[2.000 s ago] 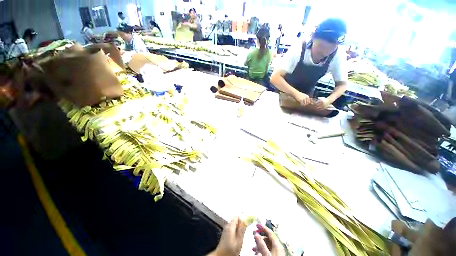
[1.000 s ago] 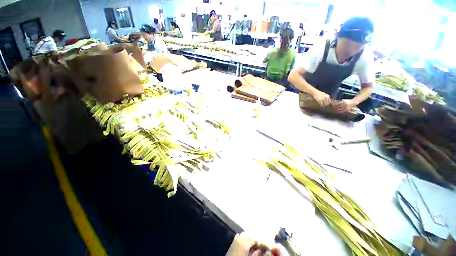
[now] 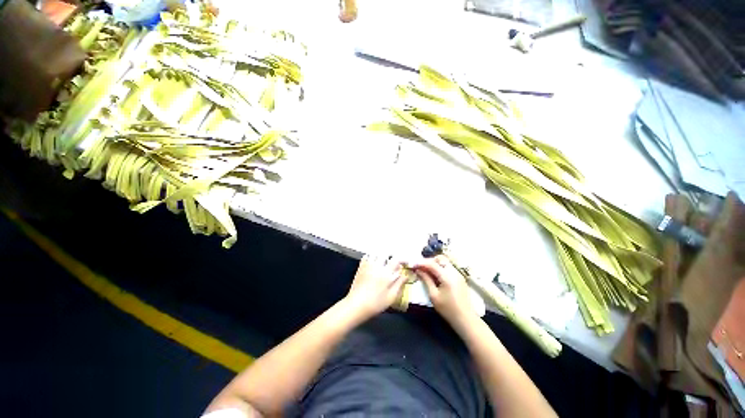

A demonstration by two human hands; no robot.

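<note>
My left hand (image 3: pixel 378 283) and my right hand (image 3: pixel 442 286) meet at the table's near edge. Their fingertips pinch the end of a yellow-green strap (image 3: pixel 404 297), which hangs down between them; most of it is hidden by the fingers. A hammer (image 3: pixel 515 314) lies just right of my right hand, its dark head near my right fingertips and its pale handle slanting down to the right past the table edge. A loose strap bundle (image 3: pixel 531 175) lies beyond it, centre-right.
A tangled strap pile (image 3: pixel 163 122) covers the left of the table (image 3: pixel 327 196). Brown panels (image 3: pixel 690 277) with an orange piece (image 3: pixel 733 322) lie at near right. Pale sheets (image 3: pixel 694 139), a second hammer (image 3: pixel 558 27) and thin dark bars (image 3: pixel 385 61) lie farther off. A dark floor shows below left.
The view has tipped down, so both hands and forearms now show fully and the people opposite have left the picture. The strap end between the fingers is now visible.
</note>
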